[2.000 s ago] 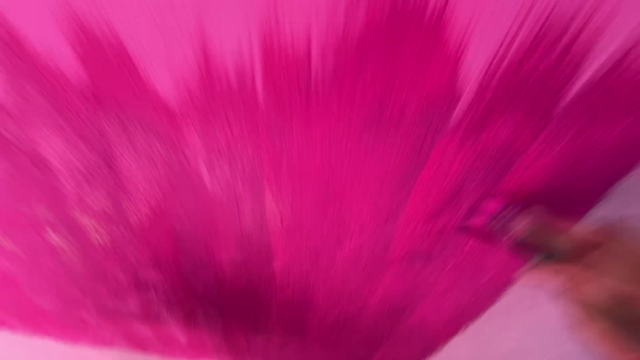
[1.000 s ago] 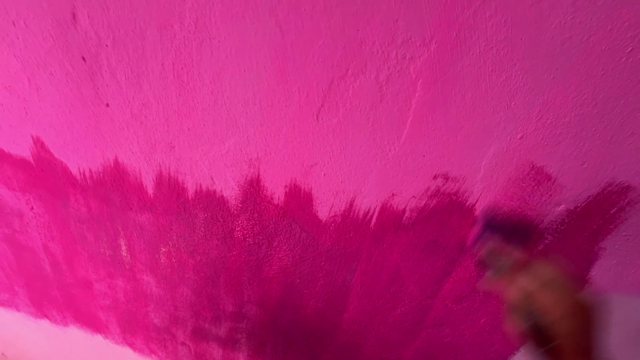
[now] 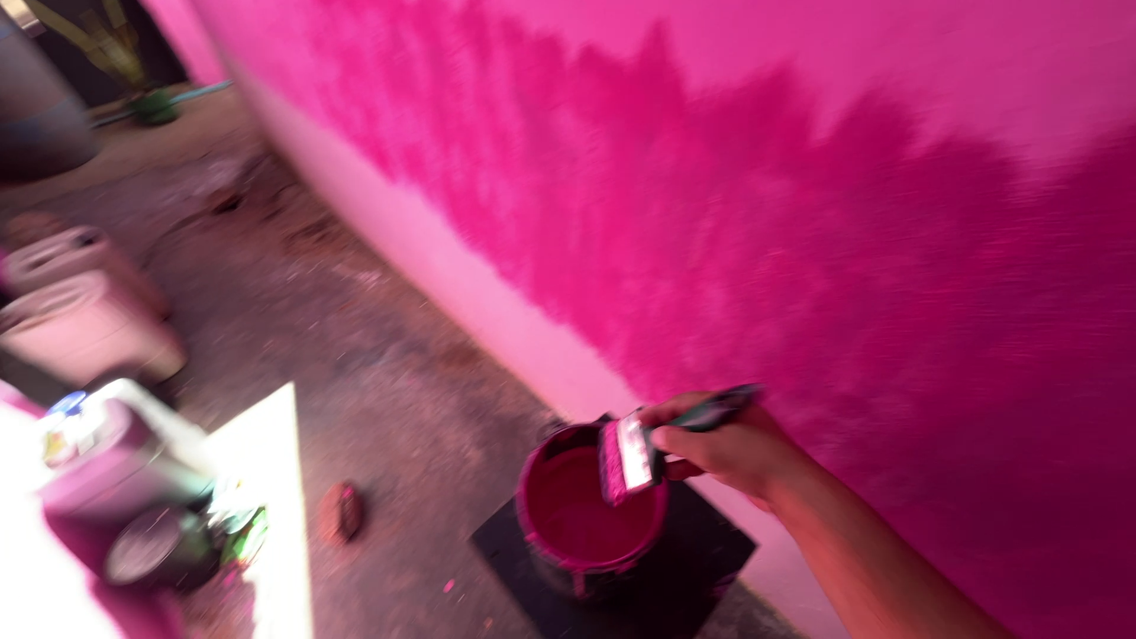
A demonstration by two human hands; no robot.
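Note:
My right hand (image 3: 728, 448) grips a flat paintbrush (image 3: 636, 453) by its dark handle. The brush has a shiny metal ferrule, and its bristles, loaded with magenta paint, hang over the right side of an open bucket (image 3: 593, 568) of magenta paint. Under the bucket lies a dark square board (image 3: 688, 572). Beside them rises a wall (image 3: 754, 248) with a ragged-topped band of deep magenta between lighter pink above and a pale pink strip along its foot. My left hand is not in view.
On the concrete floor (image 3: 373, 373) lies a reddish-brown stone or brick piece (image 3: 342, 513). To the left stand pinkish blocks (image 3: 93, 328), a paint-stained container (image 3: 124, 453) and a dark round can (image 3: 162, 548). A large drum (image 3: 40, 106) and a green pot (image 3: 153, 106) are farther back.
My right hand and the brush have moved from the wall to above the paint bucket. The view has swung down and left, bringing in the floor and bucket.

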